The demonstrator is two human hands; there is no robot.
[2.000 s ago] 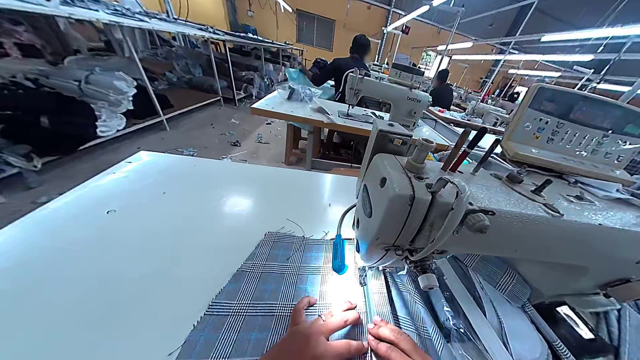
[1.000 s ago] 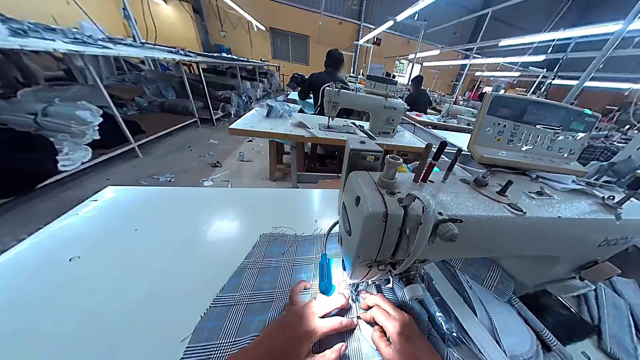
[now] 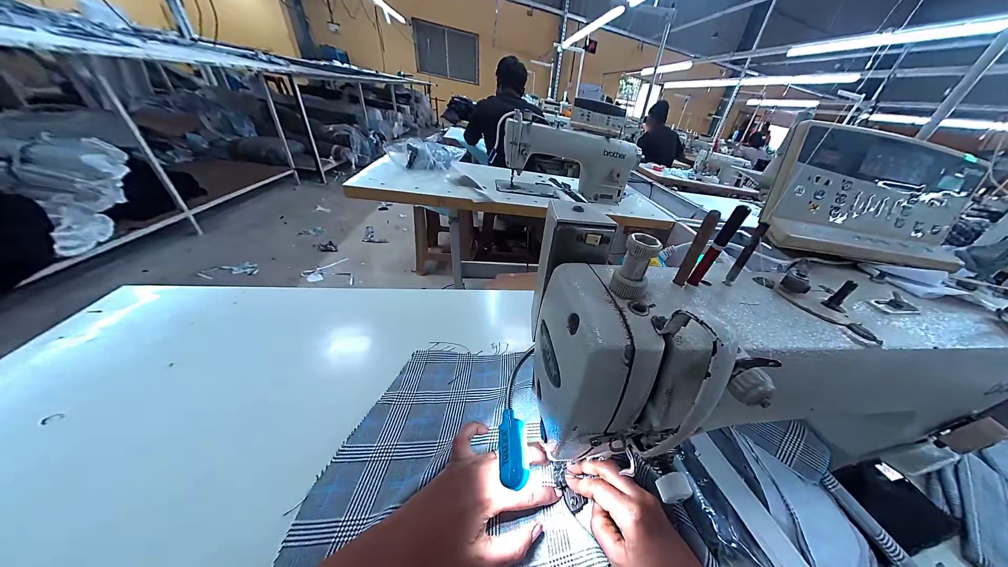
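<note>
Grey plaid fabric [image 3: 394, 441] with a frayed edge lies on the white table, its right part beneath the head of a sewing machine [image 3: 591, 354]. My left hand [image 3: 488, 504] rests on this cloth with fingers spread, its fingertips just left of the presser foot [image 3: 568, 492]. At the foot's right side, my right hand [image 3: 630, 512] has bent fingers and thumb close to the needle area; whether it pinches cloth is hidden. A blue lamp [image 3: 513, 453] on a bendable stem hangs over my left hand. The needle itself cannot be made out.
Folded plaid and grey cloth pieces [image 3: 776, 488] lie right of my right hand, under the machine arm. Pens [image 3: 717, 244] stand on the machine, with a control panel [image 3: 874, 189] behind. Ahead are another sewing machine [image 3: 575, 150] and two seated people. Racks of wrapped fabric line the left.
Both hands have moved up the cloth to the presser foot. Two seconds ago they lay flatter and side by side, nearer the front; my right fingers are now bent at the foot.
</note>
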